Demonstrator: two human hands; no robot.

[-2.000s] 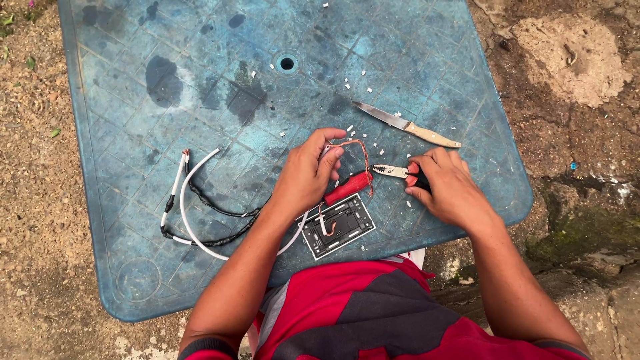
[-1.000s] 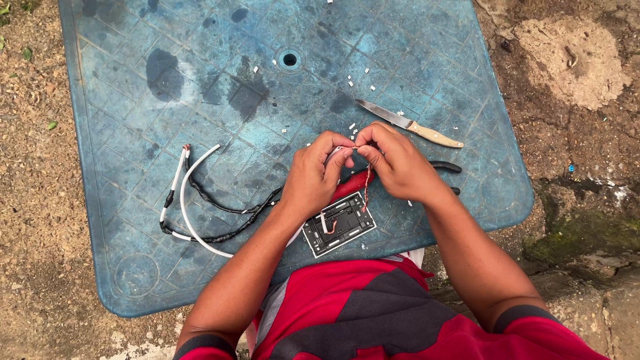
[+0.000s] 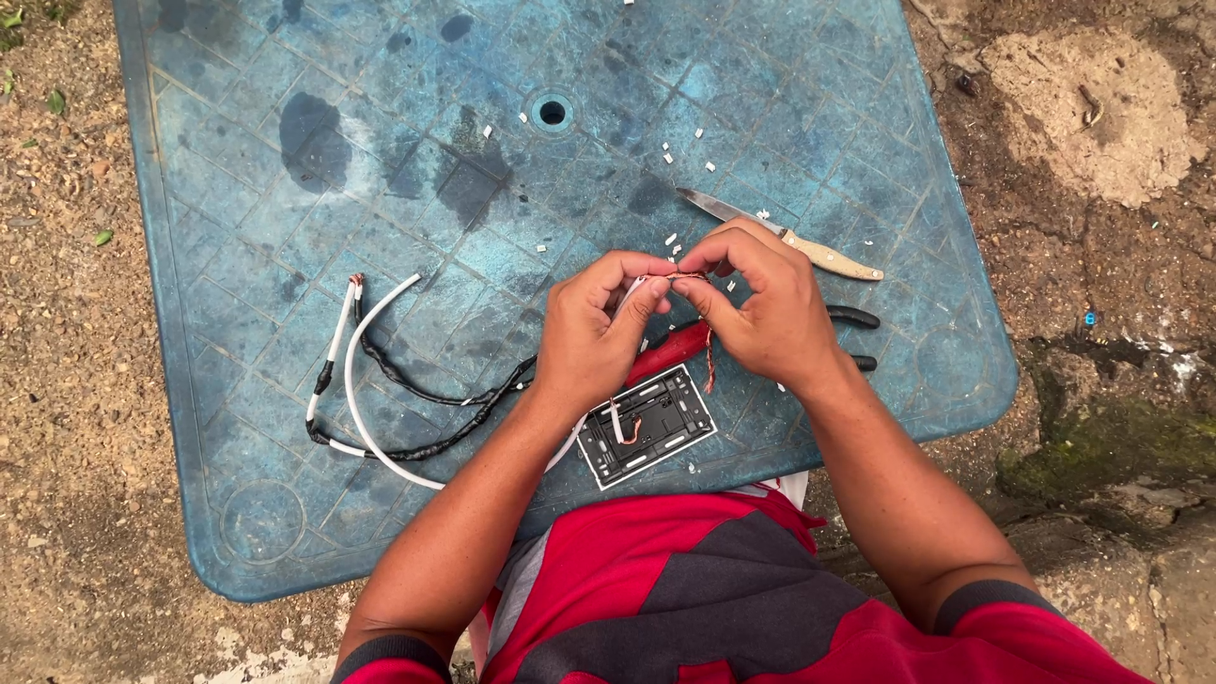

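Note:
Bare copper wire (image 3: 710, 361) runs between the fingertips of my left hand (image 3: 597, 323) and my right hand (image 3: 765, 299), which both pinch it; its twisted end hangs below the right fingers. A piece of white insulation shows at my left fingers. Under my hands lies a red tool handle or grip (image 3: 668, 353), partly hidden. A black rectangular plate with a white rim (image 3: 655, 427) lies near the table's edge, with a short white wire with a bare copper end over it. White cable (image 3: 353, 366) and black-taped cable (image 3: 432, 446) loop to the left.
A knife with a pale handle (image 3: 831, 258) lies beyond my right hand. Black tool handles (image 3: 855, 316) stick out right of that hand. Small white scraps (image 3: 668, 158) are scattered over the blue plastic table (image 3: 380, 237), which has a round hole (image 3: 552, 113).
Two seconds ago my right hand held pliers at the wire; by one second ago it had let them go. Both hands have since stayed together, pinching the copper wire.

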